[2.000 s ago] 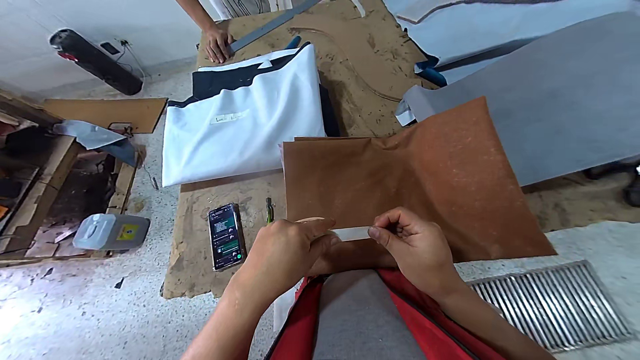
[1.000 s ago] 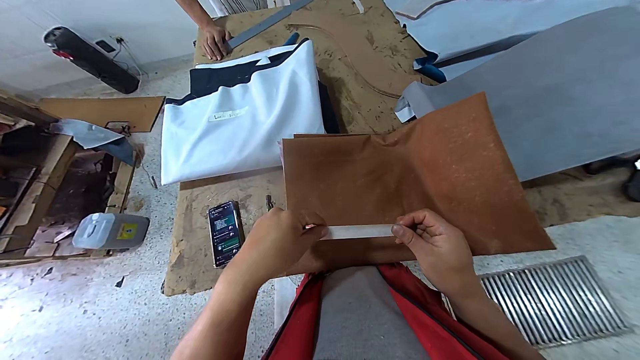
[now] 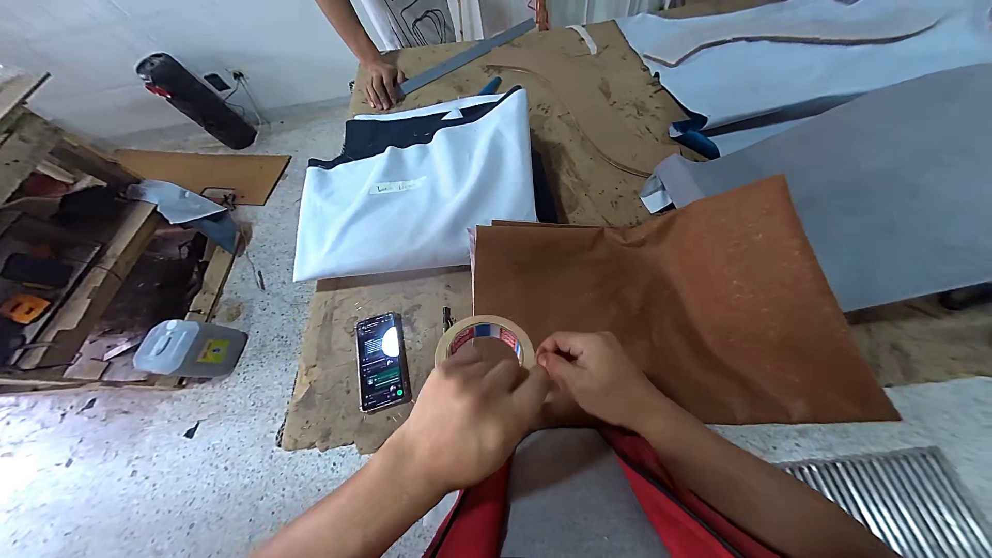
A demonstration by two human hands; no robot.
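My left hand (image 3: 480, 403) grips a roll of masking tape (image 3: 447, 342), which stands face-on just beyond its knuckles. My right hand (image 3: 597, 372) is close beside it, thumb and forefinger pinched at the roll's right edge; whether they hold the tape end is too small to tell. Both hands are over the near edge of a brown leather-like sheet (image 3: 697, 310). A smartphone (image 3: 383, 363) with a lit screen lies left of the roll, and a dark pen-like tool (image 3: 447, 318) is partly hidden behind it.
Folded white and black fabric (image 3: 418, 209) lies on the cardboard-covered table (image 3: 333, 310). A co-worker's hand (image 3: 382, 84) rests by a metal ruler (image 3: 465, 56). Grey material (image 3: 876, 178) spreads at right. A plastic jug (image 3: 190, 349) stands on the floor, near a wooden rack (image 3: 116, 287).
The strip stretched between my hands one second ago is no longer seen. A tape roll now shows in my left hand, and my hands have come together.
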